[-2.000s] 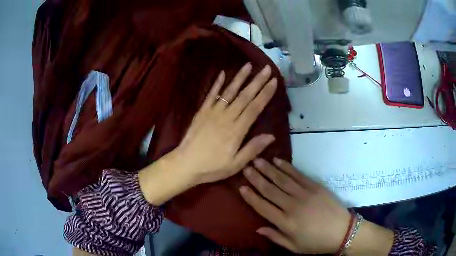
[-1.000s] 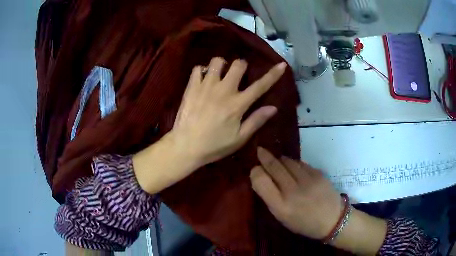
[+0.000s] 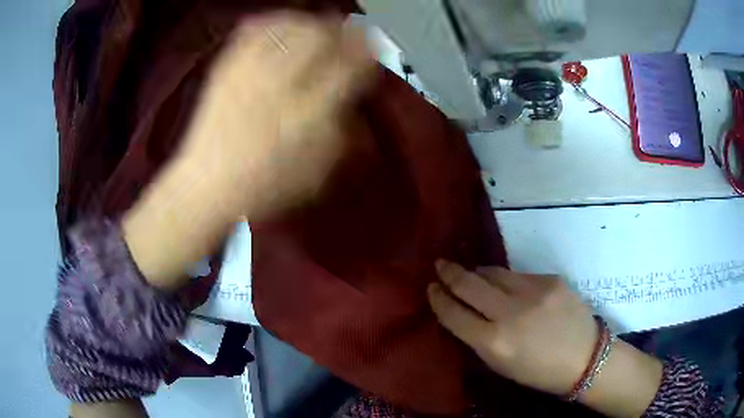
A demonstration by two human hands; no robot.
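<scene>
A large rust-brown ribbed garment piece (image 3: 359, 335) lies over the machine table and hangs over its front edge. My left hand (image 3: 273, 114) is blurred, raised at the upper left over the fabric; its fingers look curled, but whether they grip cloth cannot be told. My right hand (image 3: 518, 326) is at the fabric's right front edge, thumb and fingers together on the cloth. The cream sewing machine head (image 3: 604, 33) stands at the top, with its round spring tension assembly (image 3: 538, 90) right of the fabric. The needle area is hidden.
A phone in a red case (image 3: 667, 110) lies on the machine bed (image 3: 571, 175), with a red cord and charm (image 3: 574, 73) beside it. Red-handled shears (image 3: 732, 147) are at the right edge. A printed ruler scale (image 3: 669, 284) runs along the table's front.
My left hand has moved up and left from flat on the fabric, and the cloth there has shifted and folded. The pale strip is no longer visible. My right hand has moved slightly right and down.
</scene>
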